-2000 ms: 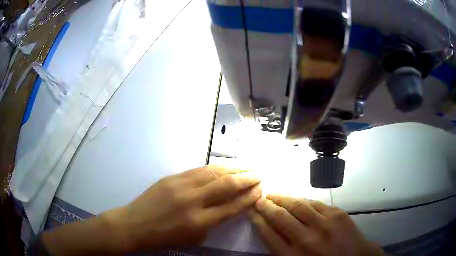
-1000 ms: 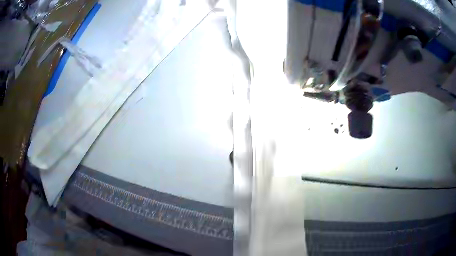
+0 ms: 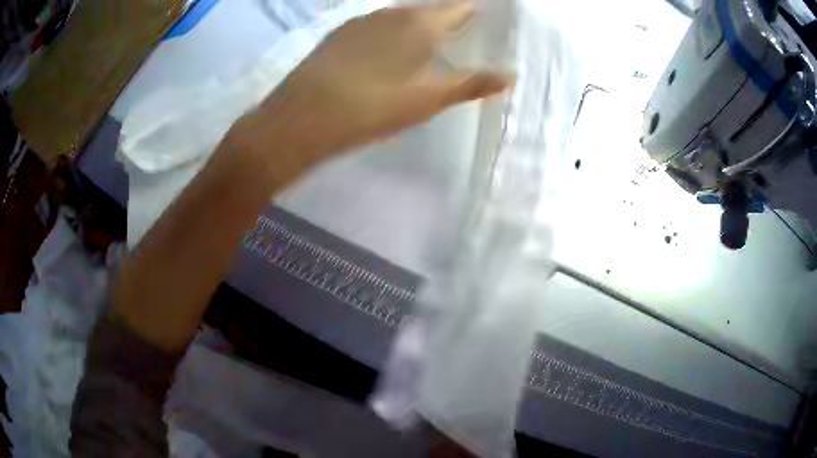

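A long white fabric strip [image 3: 488,295] hangs blurred over the table's front edge, left of the sewing machine head [image 3: 717,89]. My left hand [image 3: 385,80] is at the upper left of the strip. Its thumb and fingers are spread, with the tips at or over the strip's left edge; blur hides whether they grip it. My right hand is not clearly seen; a small brown patch at the bottom edge below the strip may be part of it.
White layered bands [image 3: 170,134] lie at the left behind my forearm, near the blue tape [image 3: 191,18] and brown board [image 3: 90,76]. A ruler [image 3: 331,277] runs along the front edge. Crumpled white cloth [image 3: 54,331] lies at lower left. A dark knob [image 3: 735,224] hangs at the machine head.
Both hands were at the machine bed, then out of view; now my left hand is back at upper left. The strip has shifted and blurred. The view has turned, placing the machine at upper right.
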